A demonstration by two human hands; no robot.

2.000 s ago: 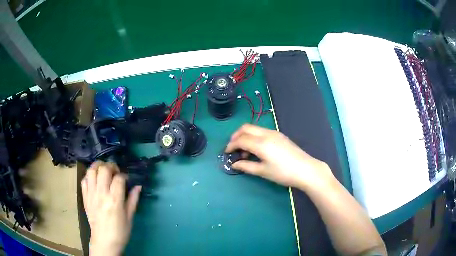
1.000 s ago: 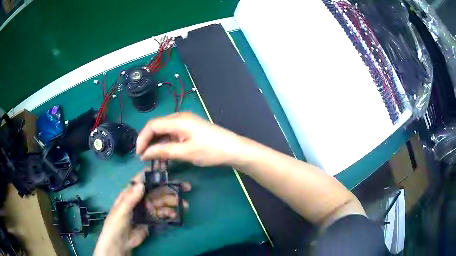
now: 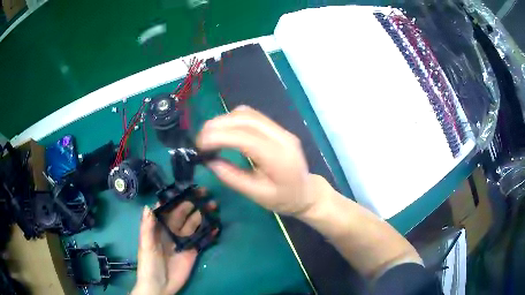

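Observation:
My left hand (image 3: 167, 259) holds a black plastic bracket (image 3: 187, 222) from below, its square frame with the round opening towards me. My right hand (image 3: 259, 155) is above it, fingertips pinched on a small dark part, probably a speaker, blurred and mostly hidden. A faint red blur shows beside these fingers. Two short stacks of black speakers, one at the back (image 3: 163, 109) and one nearer (image 3: 122, 181), stand on the green bench with red leads. Another black bracket (image 3: 89, 265) lies at the lower left.
A black foam sheet (image 3: 253, 75) lies under my right forearm. A white foam tray (image 3: 362, 103) with rows of speakers and wires is at the right. A carton (image 3: 34, 259) with black brackets and a blue phone (image 3: 61, 158) are at the left. A green belt (image 3: 103, 63) runs behind.
The view has turned right since the first frame. My left hand has taken up a bracket. Since the second frame the bracket has tilted, and my right hand has moved right and up. White items now show on the belt.

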